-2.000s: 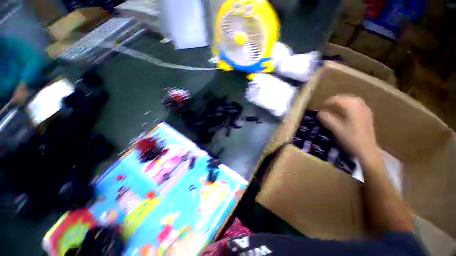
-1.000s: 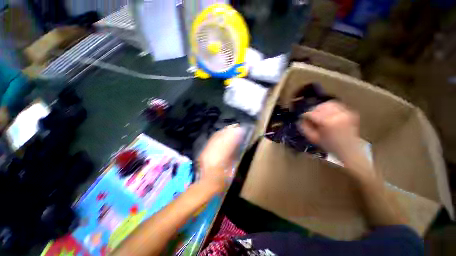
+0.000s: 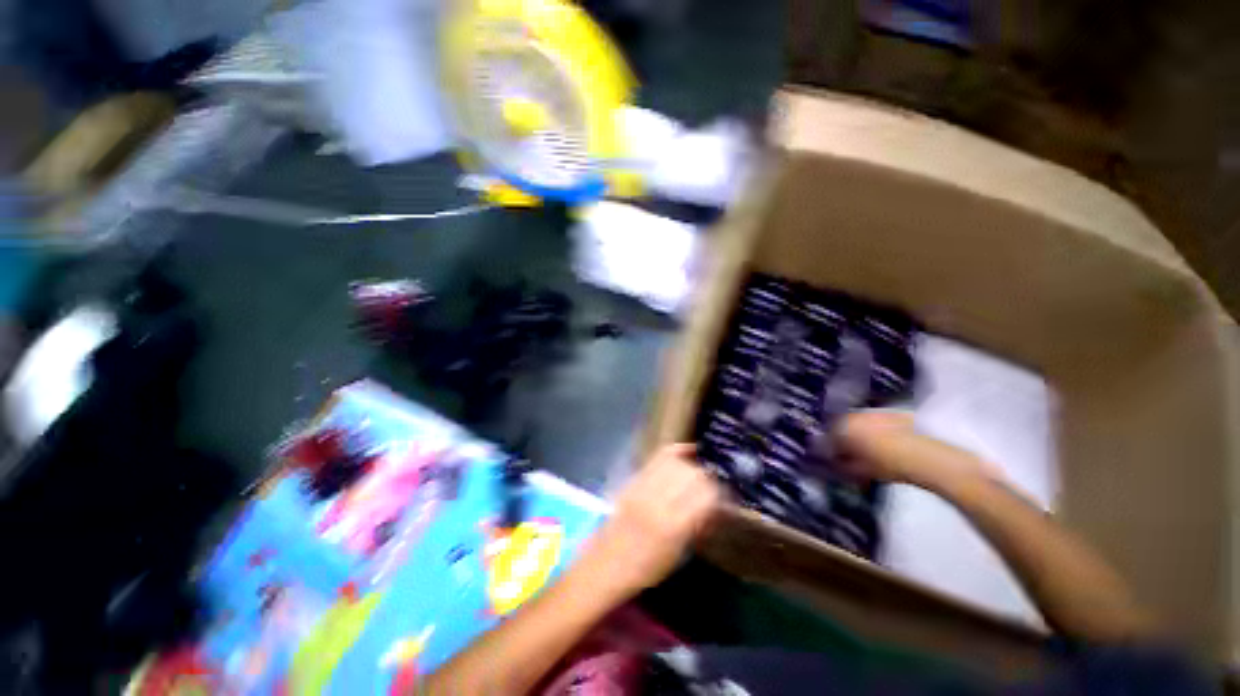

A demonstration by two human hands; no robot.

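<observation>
An open cardboard carton (image 3: 1142, 408) stands at the right, beside the bench. Black parts (image 3: 802, 394) lie in rows in its left part, next to a white sheet (image 3: 972, 462) on its floor. My right hand (image 3: 877, 446) is inside the carton at the black parts; its fingers are blurred and I cannot tell if they hold one. My left hand (image 3: 669, 506) is at the carton's near left corner, its fingers closed on the carton edge.
A cartoon-printed mat (image 3: 422, 544) lies on the dark green bench, with a reddish heap (image 3: 333, 462) on it. A dark heap (image 3: 496, 333), a yellow-and-blue fan (image 3: 537, 102) and white bundles (image 3: 636, 253) are beyond. Blurred black clusters (image 3: 95, 517) fill the left.
My left hand has moved from over the bench to the carton's edge. The carton's near flap no longer covers its inside, and more black parts and the white sheet show. The view has shifted.
</observation>
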